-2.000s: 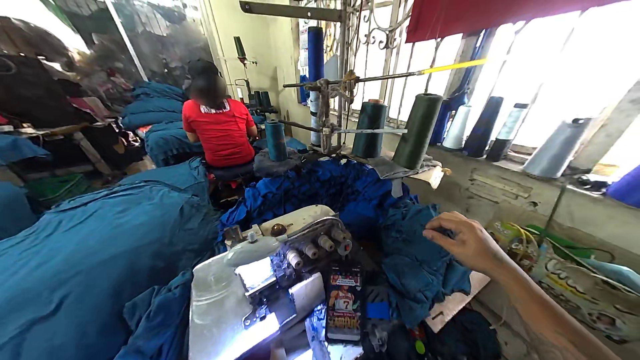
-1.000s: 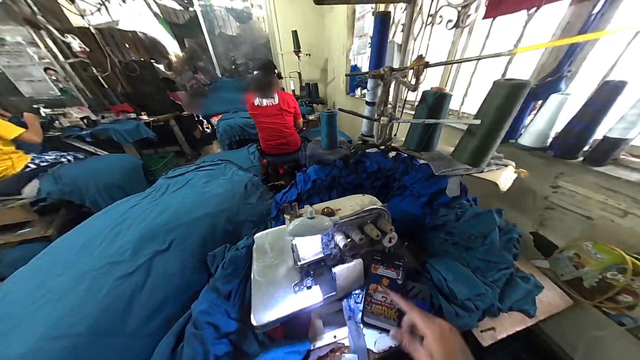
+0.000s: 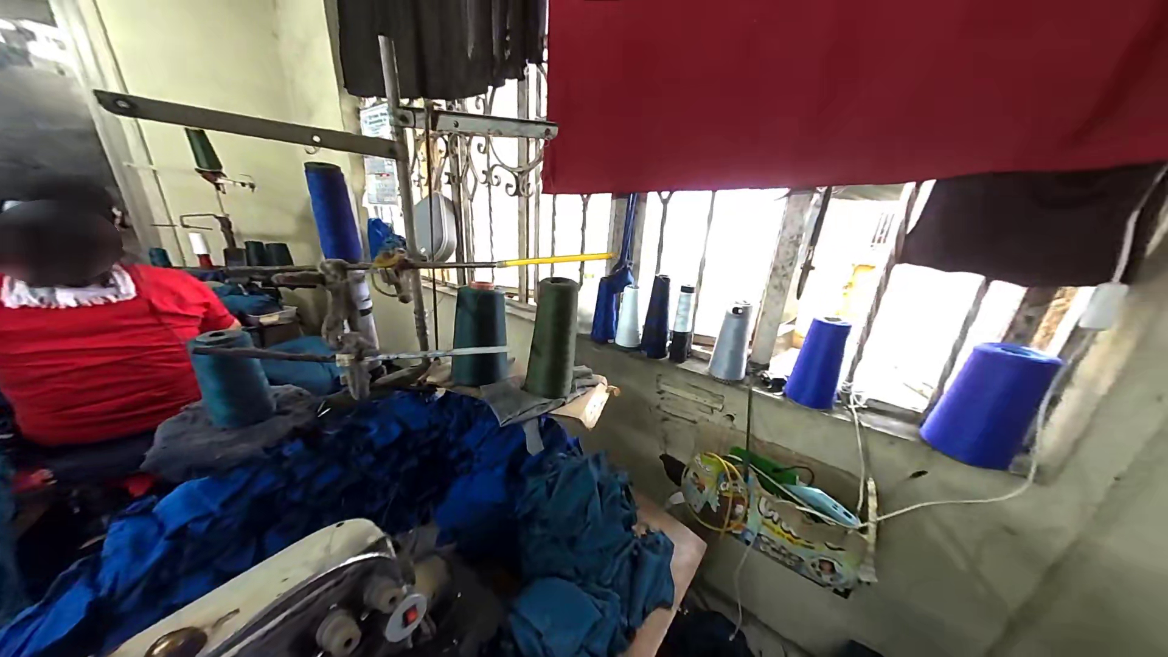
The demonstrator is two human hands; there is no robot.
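Neither of my hands shows in the head view now. At the bottom left is the top of a sewing machine (image 3: 292,584) with round tension dials (image 3: 406,616). Bunched bright blue fabric (image 3: 301,484) lies behind it, and a heap of teal fabric (image 3: 584,557) sits on the table to its right. Behind the fabric stand a dark teal thread cone (image 3: 479,338) and an olive green thread cone (image 3: 551,338). Another teal cone (image 3: 232,379) rests on grey cloth further left.
A person in a red shirt (image 3: 100,347) is at the left. A metal thread stand (image 3: 401,182) rises behind the machine. Several thread cones, one purple (image 3: 993,401), line the windowsill. Red cloth (image 3: 849,91) hangs above. A printed bag (image 3: 794,538) with cords hangs on the wall.
The view has swung right and up. The hand that was over the phone beside the machine one second ago is out of sight, as is the phone. The person in red now faces this way.
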